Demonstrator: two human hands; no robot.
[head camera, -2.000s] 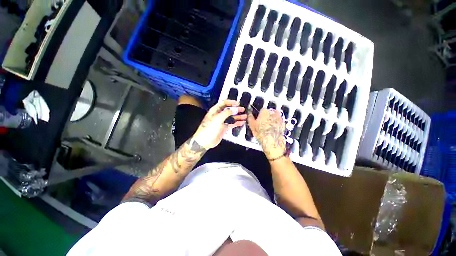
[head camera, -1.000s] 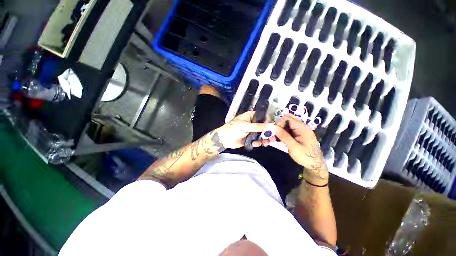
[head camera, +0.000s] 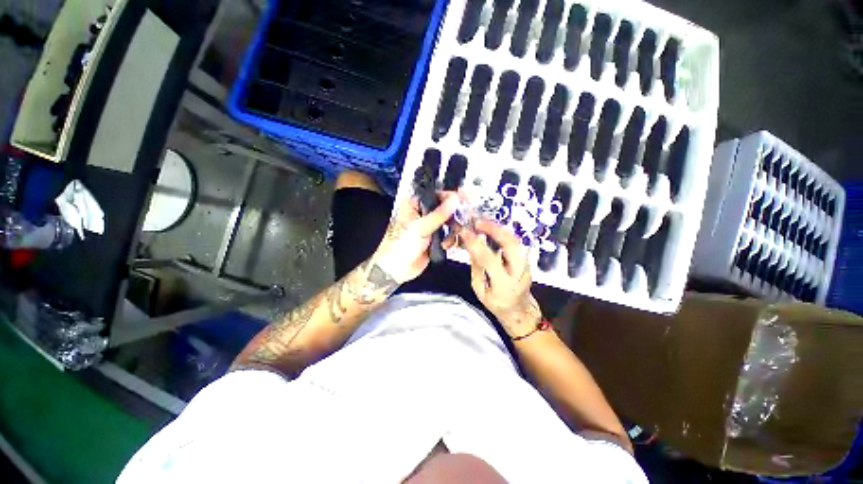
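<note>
My left hand (head camera: 413, 236) holds a dark elongated black unit (head camera: 431, 203) upright over the near left corner of the white foam tray (head camera: 695, 161). My right hand (head camera: 497, 269) is beside it, fingertips bent toward the unit; a pale ring seems to be between the two hands' fingertips, but blur hides whether the right fingers grip it. A loose cluster of small pale rings (head camera: 544, 217) lies on the tray's near row, just right of my hands. Other black units fill the tray's three rows of slots.
A blue crate (head camera: 402, 123) with dark contents is left of the tray. The left bench carries a cream parts bin (head camera: 36, 118), a white cloth (head camera: 80, 208) and clear bags (head camera: 71, 336). Stacked foam trays (head camera: 724, 227) and a brown carton (head camera: 653, 369) are at right.
The unit in my left hand has moved left relative to the tray and my fingers have shifted along it. My right hand has come closer to my left. The whole view has shifted.
</note>
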